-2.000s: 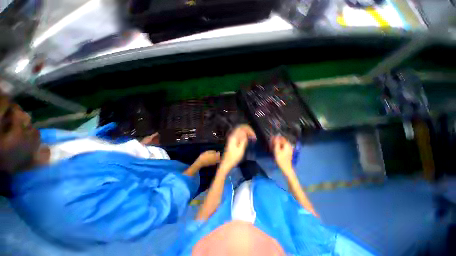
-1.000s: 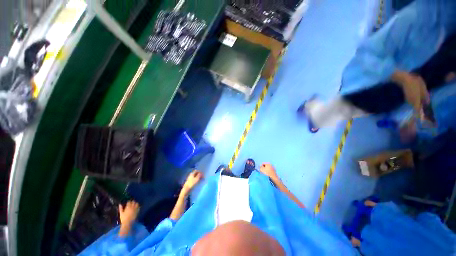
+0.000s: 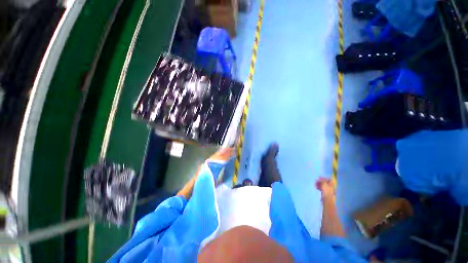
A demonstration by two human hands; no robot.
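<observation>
A stack of trays of parts [image 3: 190, 100], shiny black with white edges, stands to the left of the aisle beside the green bench. My left hand [image 3: 223, 154] is at the lower right corner of this stack; blur hides whether it touches it, and its fingers are not clear. My right hand [image 3: 325, 186] hangs at my right side over the blue floor, small and blurred, with no object visible in it.
The green bench [image 3: 128, 92] runs along the left and bears a clear ridged stack [image 3: 109, 192]. Blue stools [image 3: 214, 43] stand ahead and at the right. Dark trays [image 3: 400, 115], a cardboard box [image 3: 384, 215] and a person's blue sleeve [image 3: 433, 162] are at the right.
The view has moved from the bench trays to the aisle, and now further along it. The stacked trays are nearer, and my left hand is now beside them. My right hand remains at my side.
</observation>
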